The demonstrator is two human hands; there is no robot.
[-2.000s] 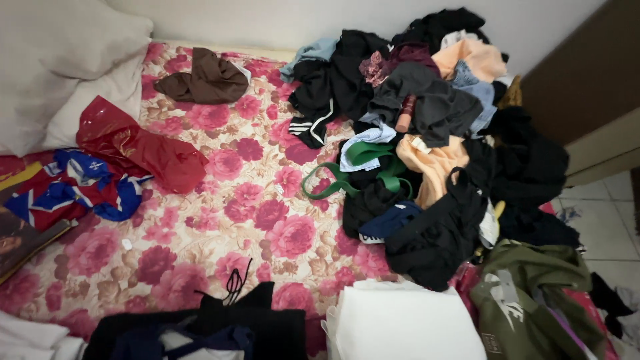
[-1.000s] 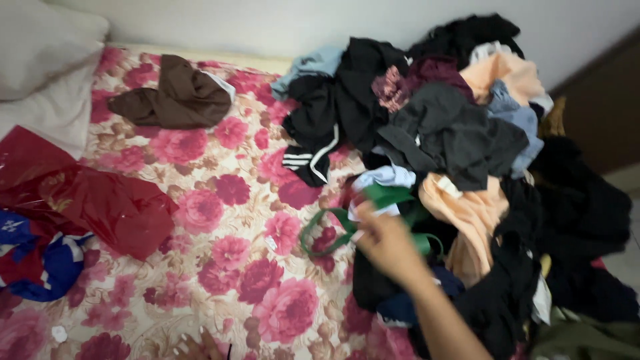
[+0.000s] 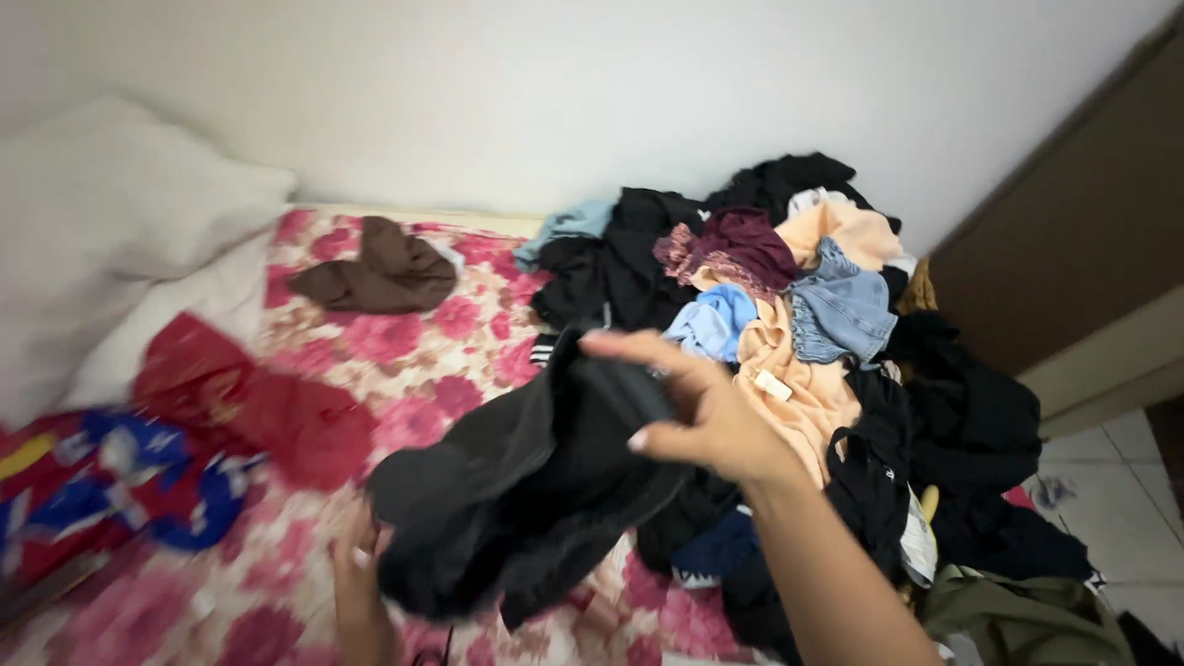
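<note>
A dark grey or black garment (image 3: 527,462), blurred and bunched, is held up over the floral bedsheet (image 3: 407,342). My right hand (image 3: 703,407) grips its upper right edge, with the thumb and index finger spread along the cloth. My left hand (image 3: 361,546) is at its lower left edge, fingers partly hidden by the cloth. Just right of my right hand lies the heap of clothes, with a peach garment (image 3: 795,398), a light blue garment (image 3: 712,319), a denim piece (image 3: 840,305) and a maroon garment (image 3: 745,245) in it.
A brown garment (image 3: 384,273) lies near the wall. At left are white pillows (image 3: 120,240), a red garment or bag (image 3: 259,407) and blue-and-red printed fabric (image 3: 139,472). An olive garment (image 3: 1027,615) lies lower right, beside the bed's edge and the tiled floor (image 3: 1110,499).
The dark grey garment that lay on top of the heap is gone from there, and my hands hold a dark garment over the bed. The denim piece is more exposed. The green strap is no longer visible.
</note>
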